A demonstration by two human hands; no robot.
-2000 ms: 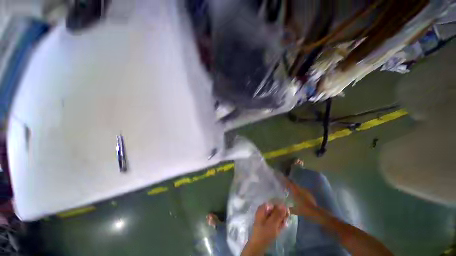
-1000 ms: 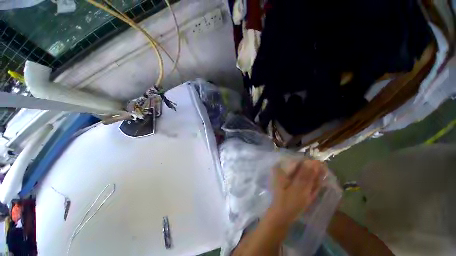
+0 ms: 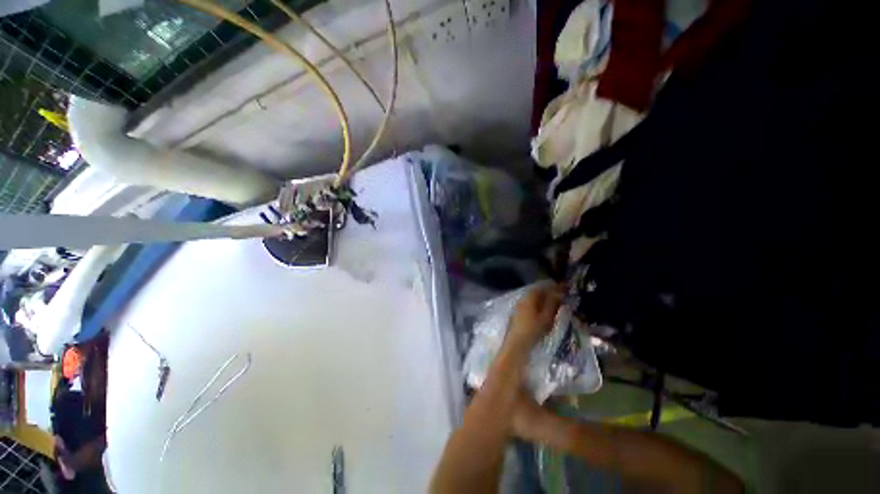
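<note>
A clear crinkled plastic bag (image 3: pixel 579 371) lies at the right side of the white table, over a translucent tray or bin. My left hand (image 3: pixel 540 307) is on the bag's upper part, fingers closed on the plastic. My right forearm comes in from the lower right and passes behind my left forearm; my right hand is hidden there. A thin white strip (image 3: pixel 207 396), doubled over, lies on the table. Tethered snips (image 3: pixel 162 378) lie left of it. Loose dark snips (image 3: pixel 338 470) are at the bottom edge of the picture, partly cut off.
The dark iron (image 3: pixel 304 249) rests at the table's (image 3: pixel 280 338) far edge, with yellowish hoses rising behind it. A blue-edged board (image 3: pixel 145 275) is at the far left. Dark garments (image 3: pixel 743 222) fill the right side. More plastic bags (image 3: pixel 482 207) sit beyond the table's right edge.
The view has turned and shifted right. The bag has moved from over the floor to the table's right side, and is now lower, among the things there. My forearms now cross.
</note>
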